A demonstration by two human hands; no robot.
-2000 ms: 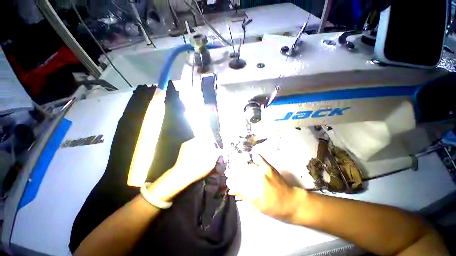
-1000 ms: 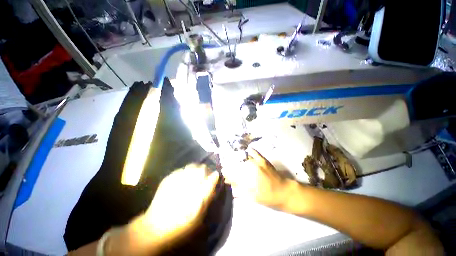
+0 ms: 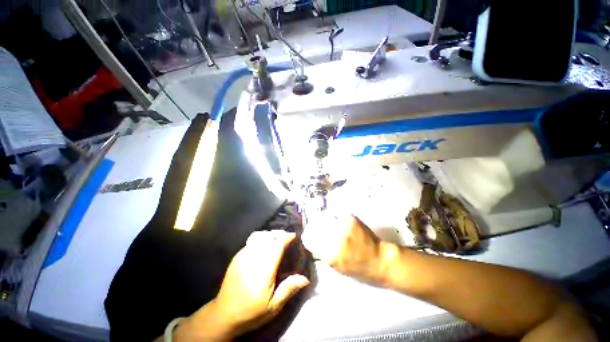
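The black garment piece [image 3: 160, 274] lies on the machine bed left of the needle and runs down to the front edge. My left hand [image 3: 257, 280] is on it, fingers bent and thumb apart, with dark cloth between thumb and fingers. My right hand [image 3: 344, 247] is close below the presser foot and needle [image 3: 316, 190], fingers curled at the cloth's edge. Glare hides its fingertips and what they hold. The sewing machine [image 3: 401, 143] is white with a blue stripe.
The glowing lamp [image 3: 197, 177] on its blue tube stands over the cloth. A crumpled brown-gold bundle [image 3: 445, 220] lies right of the needle. A dark screen [image 3: 525, 40] is on top of the machine. Ruler marks [image 3: 415, 332] run along the front edge.
My left hand has drawn back from the needle towards the front edge, its thumb now spread. My right hand stays near the needle with its fingers more curled. The view has shifted slightly.
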